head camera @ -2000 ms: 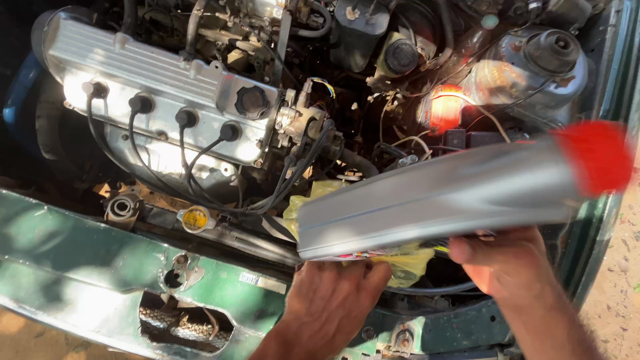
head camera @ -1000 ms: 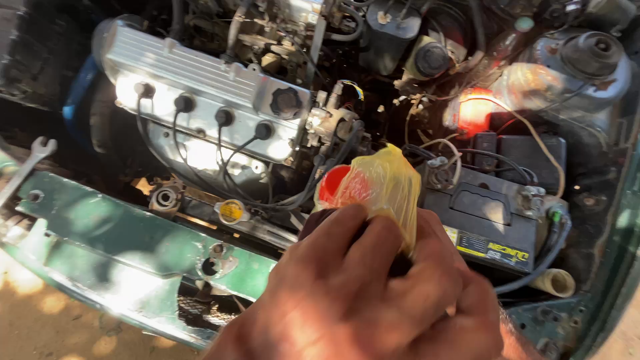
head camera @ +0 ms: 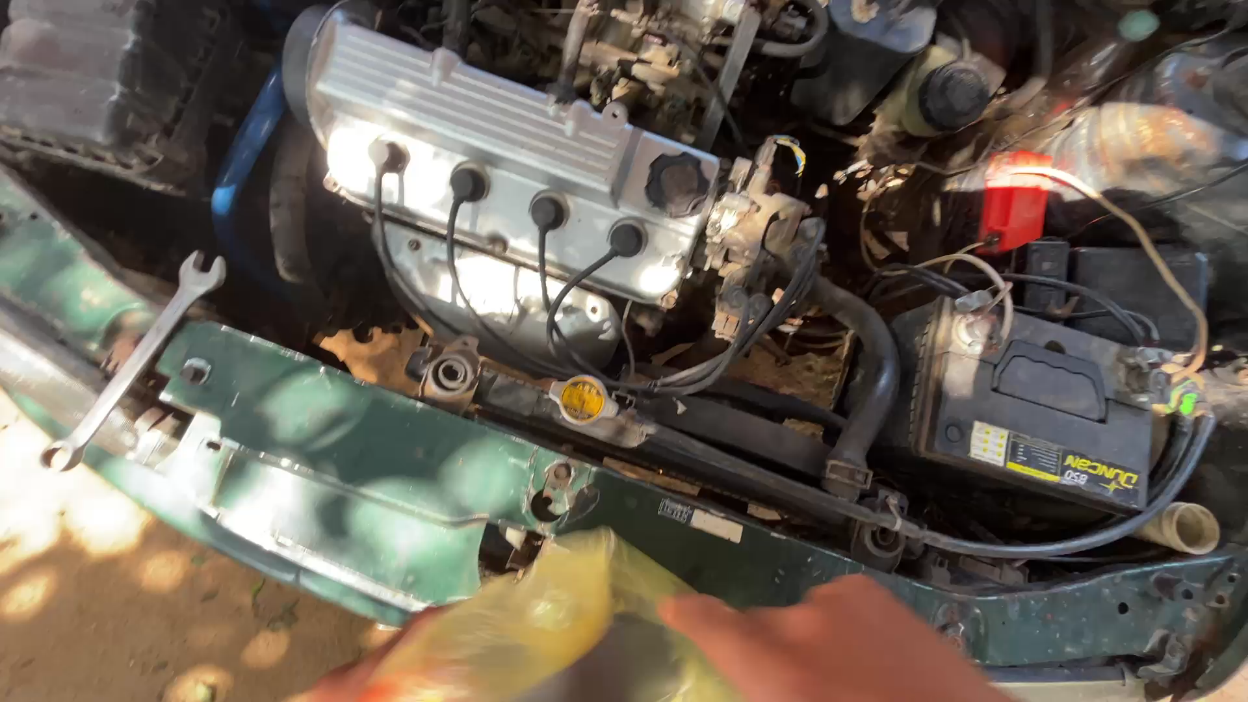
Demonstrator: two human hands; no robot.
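At the bottom edge of the head view a translucent yellow plastic bag (head camera: 556, 614) is bunched around a dark object, mostly cut off by the frame. My right hand (head camera: 829, 639), blurred, pinches the bag's right side. My left hand (head camera: 366, 663) shows only in part at the bag's lower left, its fingers touching the plastic. Both hands are in front of the green front crossmember (head camera: 351, 439). Beyond them lies the engine with its silver valve cover (head camera: 507, 146), black oil filler cap (head camera: 678, 183) and spark plug leads. A radiator cap (head camera: 583, 399) with a yellow label is closed on its neck.
A combination wrench (head camera: 136, 361) rests across the crossmember's left end. At right stands a black car battery (head camera: 1033, 400) with cables. A red plastic part (head camera: 1014, 200) is behind it, near a fluid reservoir (head camera: 941, 93). A radiator hose (head camera: 868, 370) curves down beside the battery.
Both hands and the yellow bag have moved down to the frame's bottom edge. The grey container with the red end, held two seconds ago, is no longer plainly visible. The view has shifted left.
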